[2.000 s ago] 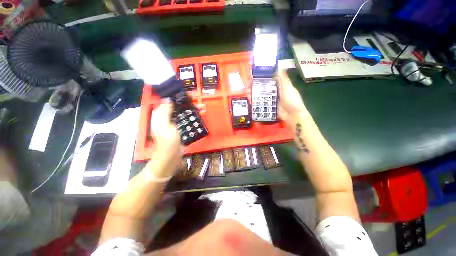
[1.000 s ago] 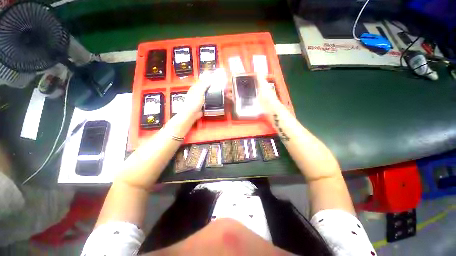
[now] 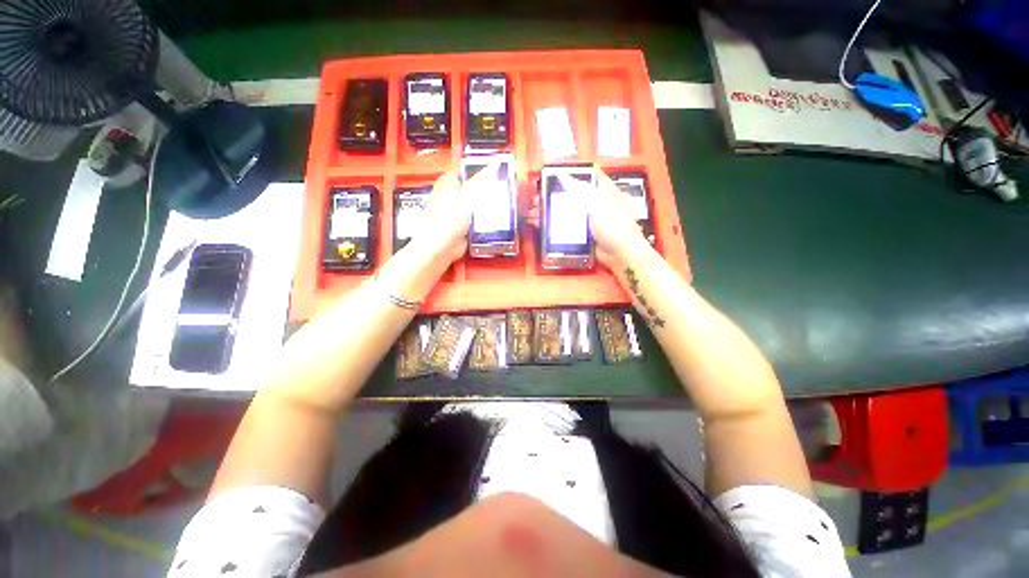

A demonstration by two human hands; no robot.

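My left hand (image 3: pixel 450 215) holds a flip phone (image 3: pixel 492 208) with a lit whitish screen over the orange-red tray (image 3: pixel 485 296). My right hand (image 3: pixel 614 219) holds a second flip phone (image 3: pixel 568 219), also with a lit screen, just right of the first. The two phones are upright in view and slightly apart; no keypad shows. Closed black flip phones lie in the back row, such as one at its left end (image 3: pixel 362 114), and in the front row (image 3: pixel 350 229). One front-row phone (image 3: pixel 631 201) is partly hidden by my right hand. Small white cards (image 3: pixel 613 131) lie in two back-right pockets.
Small brown-and-white pieces (image 3: pixel 489 342) line the tray's near edge. At left are a white sheet (image 3: pixel 158 352) with a slab smartphone (image 3: pixel 210 307), a desk fan (image 3: pixel 79 57) and a cable. At right are a printed box (image 3: pixel 779 113), a blue connector (image 3: pixel 889 99) and a red stool (image 3: pixel 903 435).
Two seconds ago both phones were open and long. Now they are compact with lit faces, held side by side over the tray's middle. The tray appears higher in view.
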